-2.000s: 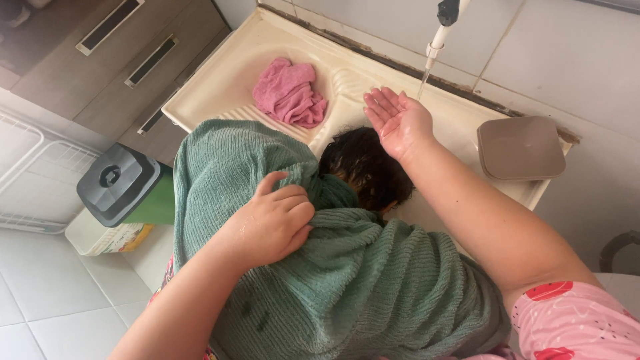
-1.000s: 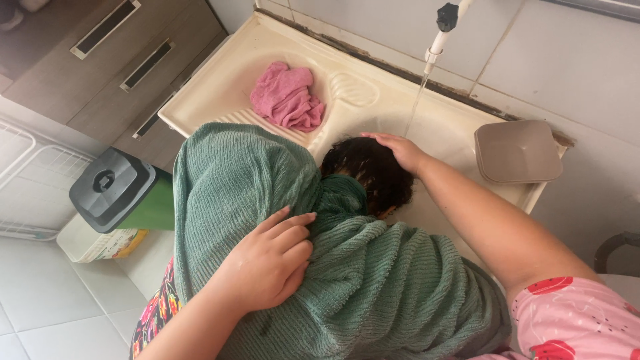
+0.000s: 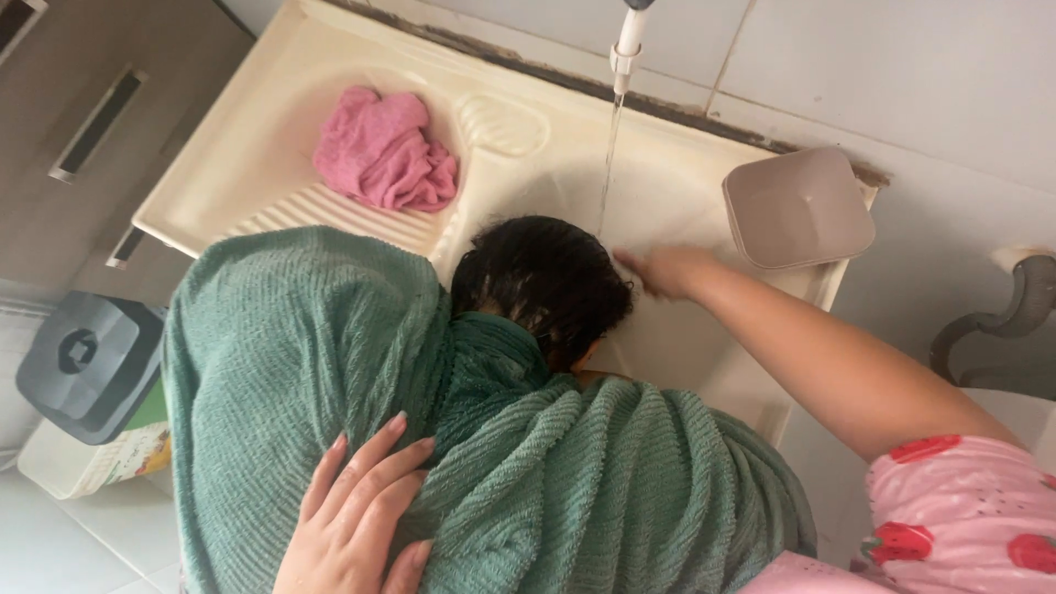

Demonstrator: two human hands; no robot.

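A person wrapped in a green ribbed towel (image 3: 305,355) leans over a cream laundry sink (image 3: 693,165); their wet dark hair (image 3: 540,285) is over the right basin and the face is hidden. My left hand (image 3: 363,511) lies on the towel with fingers spread, holding nothing. My right hand (image 3: 668,268), a little blurred, is in the basin just right of the head; its fingers are partly hidden and how far they are bent is unclear. Water falls from a white tap (image 3: 626,58) beyond the head, left of my right hand.
A pink cloth (image 3: 386,153) lies in the left basin above the ridges. A taupe plastic container (image 3: 796,210) rests on the sink's right edge. Drawers (image 3: 74,148) and a dark-lidded bin (image 3: 91,363) are at left, a grey pipe (image 3: 1027,289) at right.
My right hand was palm up by the water stream, then on the hair, and is now off to the right of the head. My left hand stays on the towel. The view is closer.
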